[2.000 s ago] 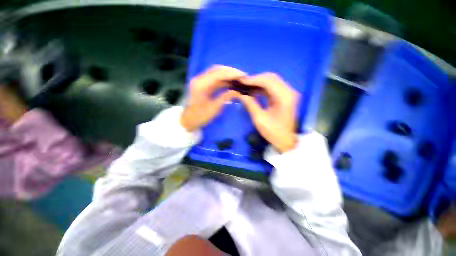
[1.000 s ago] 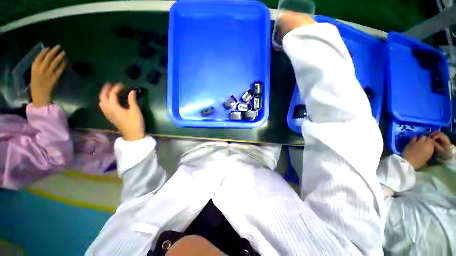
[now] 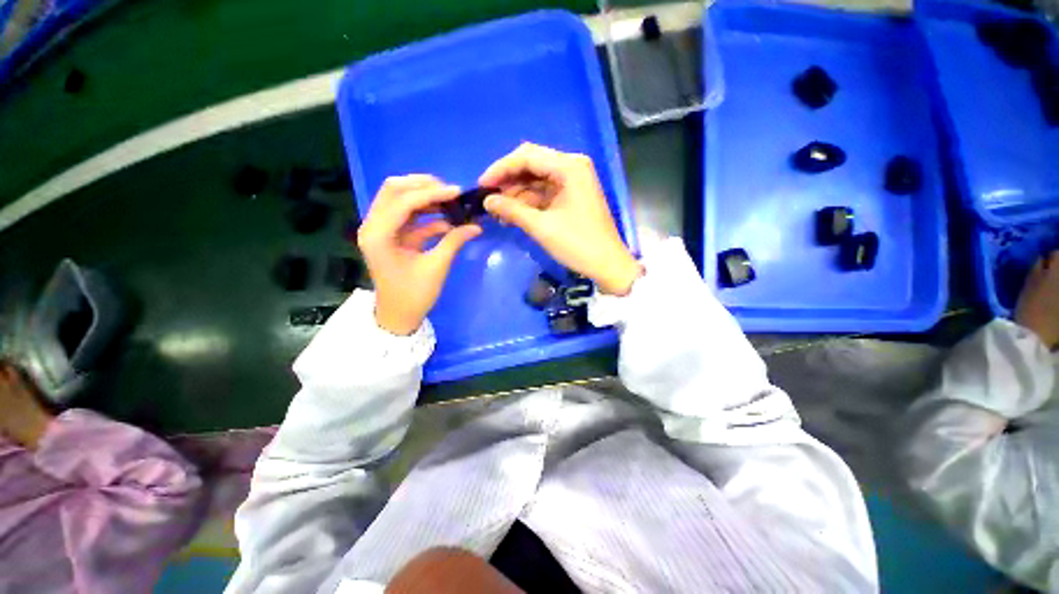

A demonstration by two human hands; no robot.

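My left hand (image 3: pixel 409 250) and my right hand (image 3: pixel 566 215) meet above the blue tray (image 3: pixel 465 87) in front of me. Between their fingertips they hold a small black housing (image 3: pixel 467 207). Whether a separate fitting is on it cannot be told. Several black housings (image 3: pixel 569 316) with silvery faces lie in the tray's near right corner, partly hidden by my right wrist and sleeve. The clear plastic box (image 3: pixel 662 87) stands at the tray's far right, with one small black fitting (image 3: pixel 650 27) in it.
Loose black housings (image 3: pixel 294 273) lie on the dark green bench (image 3: pixel 174 221) to the left. A second blue tray (image 3: pixel 761 304) with several housings is on the right, more blue trays (image 3: pixel 970 192) beyond. People's sleeves show at left (image 3: pixel 116 470) and right (image 3: pixel 987 395). A clear container (image 3: pixel 87 337) stands at left.
My right hand has come back from the clear box, and my left hand from the bench at left. They now meet over the tray, holding a black housing. The view has shifted.
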